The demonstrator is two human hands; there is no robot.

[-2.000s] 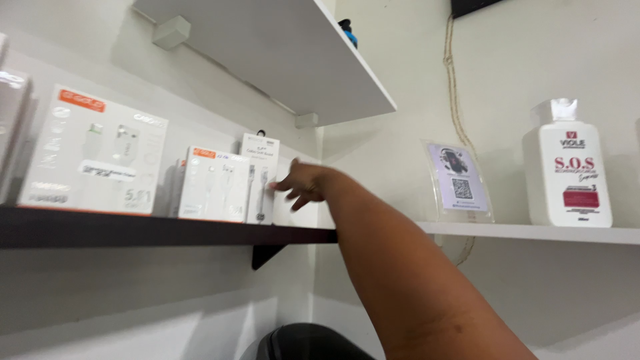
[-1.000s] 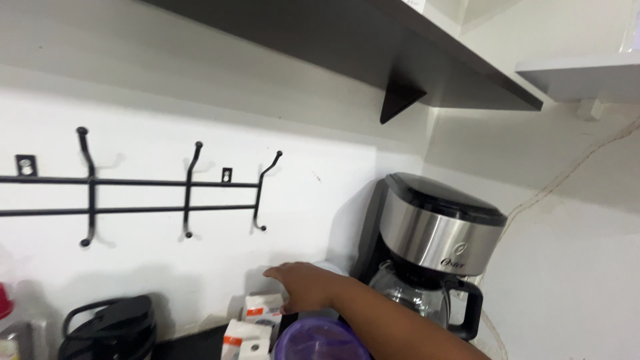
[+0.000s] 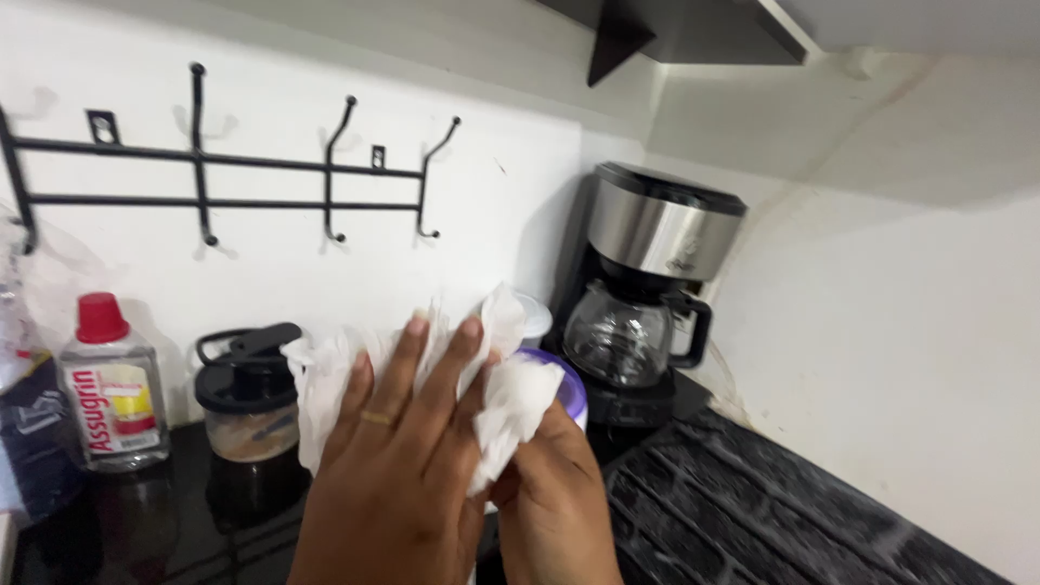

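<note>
Crumpled white tissue paper is between my two hands, low in the middle of the head view. My left hand, with a ring on one finger, lies over the tissue with its fingers stretched out and partly apart. On the right, my right hand grips a bunched end of the tissue; its fingertips are partly hidden. Behind the tissue shows part of a container with a purple rim, and past it a container with a whitish lid.
A coffee maker with a glass carafe stands in the corner. Left on the black counter are a lidded plastic container and a red-capped sweetener bottle. A black hook rack hangs on the wall; a dark shelf is above.
The view has swung down from the shelves to the counter. One hand reached out earlier; now both hands are together with white tissue, which the earlier frames do not plainly show.
</note>
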